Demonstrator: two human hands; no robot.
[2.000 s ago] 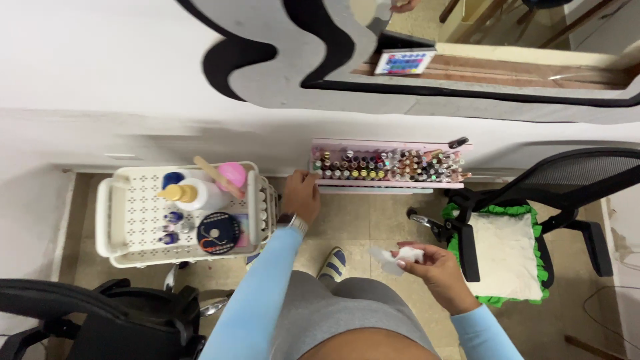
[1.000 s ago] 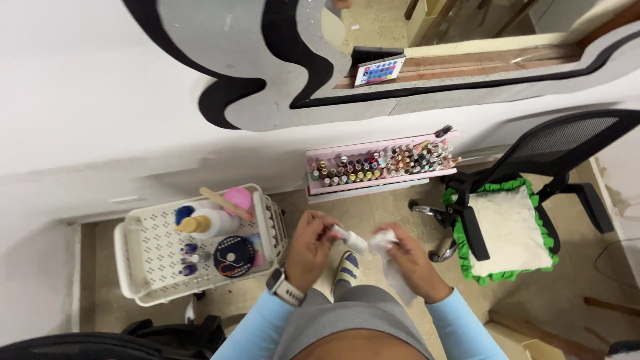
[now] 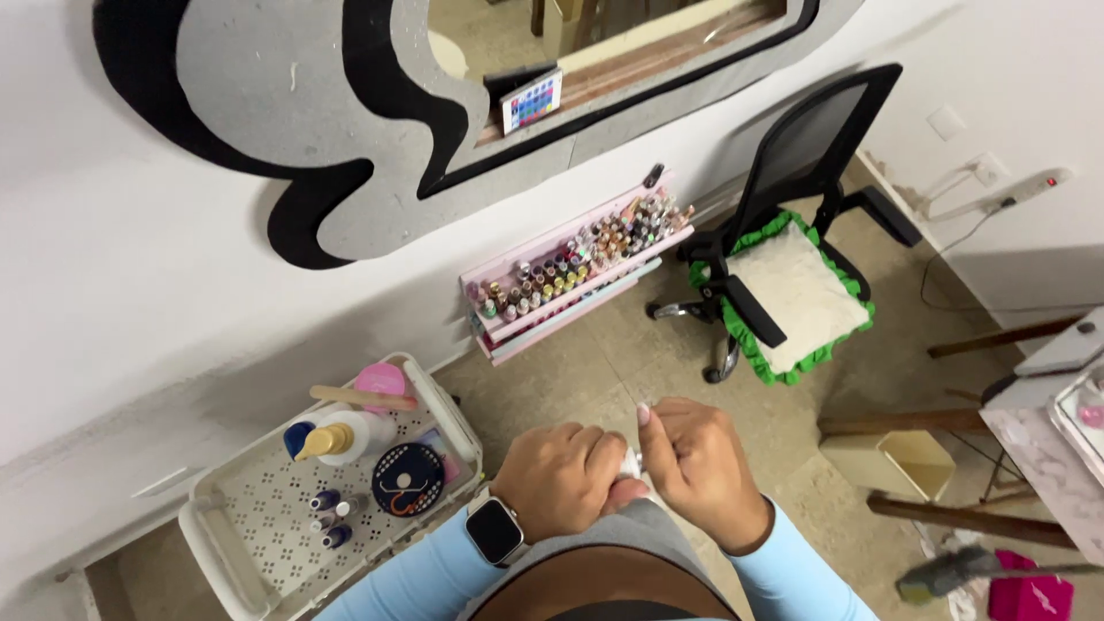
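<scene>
My left hand (image 3: 561, 479), with a smartwatch (image 3: 494, 530) on its wrist, is closed around a small white item (image 3: 631, 463), mostly hidden by the fingers. Against its other side my right hand (image 3: 703, 470) is curled, thumb raised; whether it grips the item or a tissue is hidden. Below and left of the hands stands a white trolley (image 3: 203, 526) with a gold-topped pump bottle (image 3: 349, 435), a pink round container (image 3: 380, 384), a wooden-handled tool (image 3: 358, 397), a dark round case (image 3: 408, 479) and several small polish bottles (image 3: 336, 541).
A pink wall rack (image 3: 578, 293) holds many polish bottles below a mirror's wavy frame (image 3: 362, 190). A black office chair (image 3: 759, 319) bears a white cushion (image 3: 793, 293) with green ruffles. At right are a beige bin (image 3: 888, 461), a table (image 3: 1035, 448) and a pink dustpan (image 3: 1031, 586).
My left hand has come from the polish rack to my right hand, with a small white item in it. The two hands are now closer together. The view has turned toward the right.
</scene>
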